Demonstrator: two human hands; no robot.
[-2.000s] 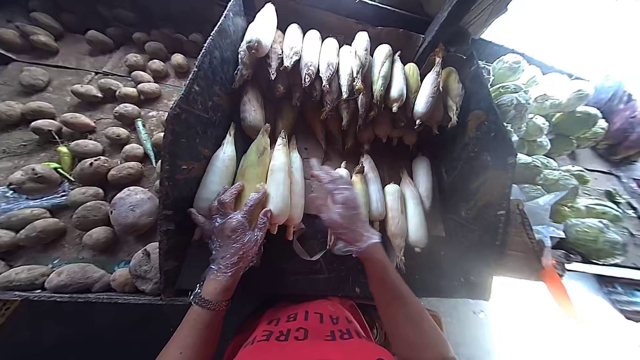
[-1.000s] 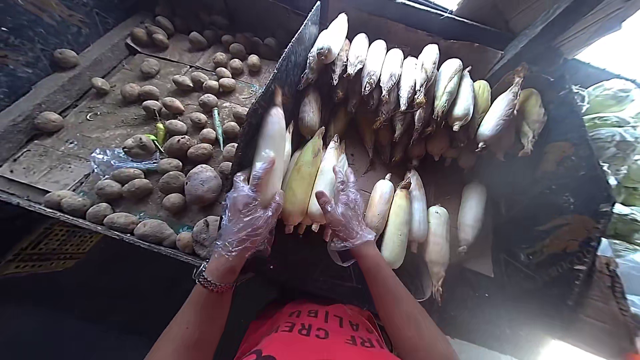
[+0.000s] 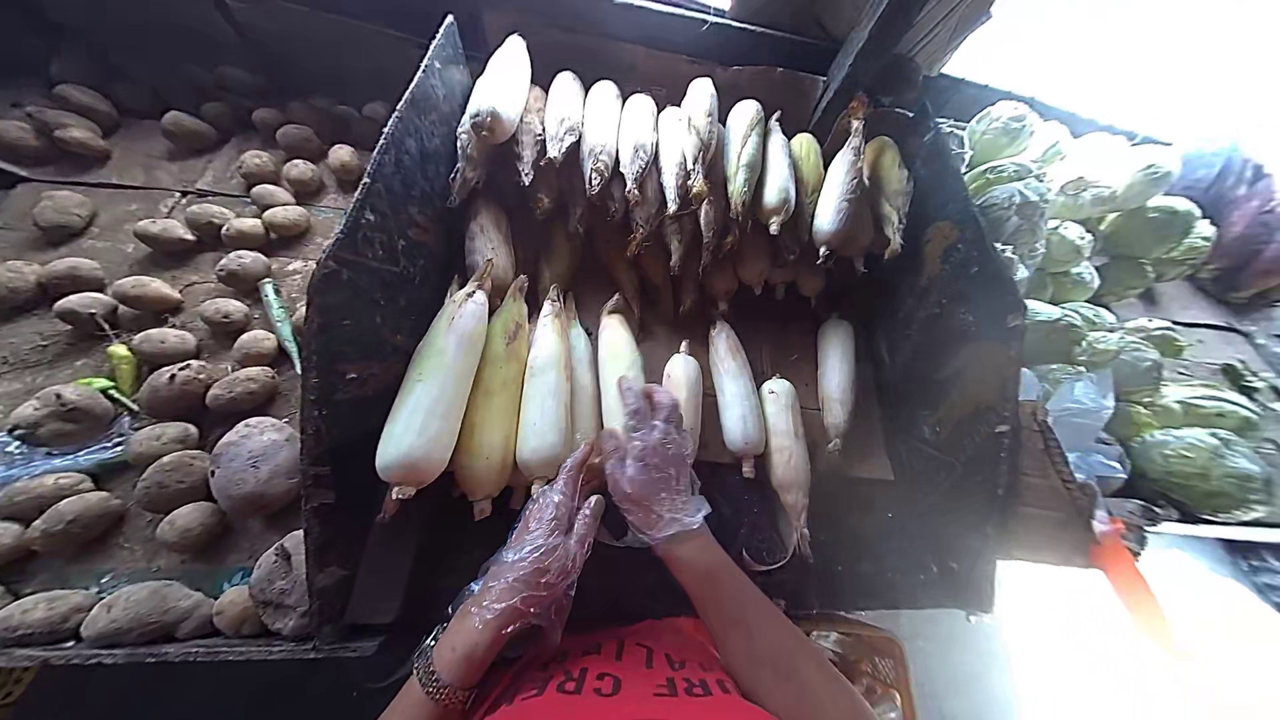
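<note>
Several ears of corn in pale husks lie in a dark bin. My left hand (image 3: 540,550), in a clear plastic glove with a metal band at the wrist, is at the bin's front, fingertips by the base of a white ear (image 3: 545,400); whether it grips anything cannot be told. My right hand (image 3: 655,465), gloved too, lies over the lower part of a pale ear (image 3: 619,350) and beside a shorter one (image 3: 683,385). Left of them lean a yellowish ear (image 3: 494,400) and a large ear (image 3: 436,390). A packed row of ears (image 3: 640,140) fills the back.
The bin's black left wall (image 3: 350,350) parts the corn from potatoes (image 3: 180,390) and green peppers. Beyond the right wall (image 3: 955,330) are cabbages (image 3: 1150,230) and a plastic bag (image 3: 1085,420). An orange basket (image 3: 865,650) is low at the front.
The large left ear, beside my left hand a second ago, now leans free at the row's left end. Both hands have moved to the right along the front row.
</note>
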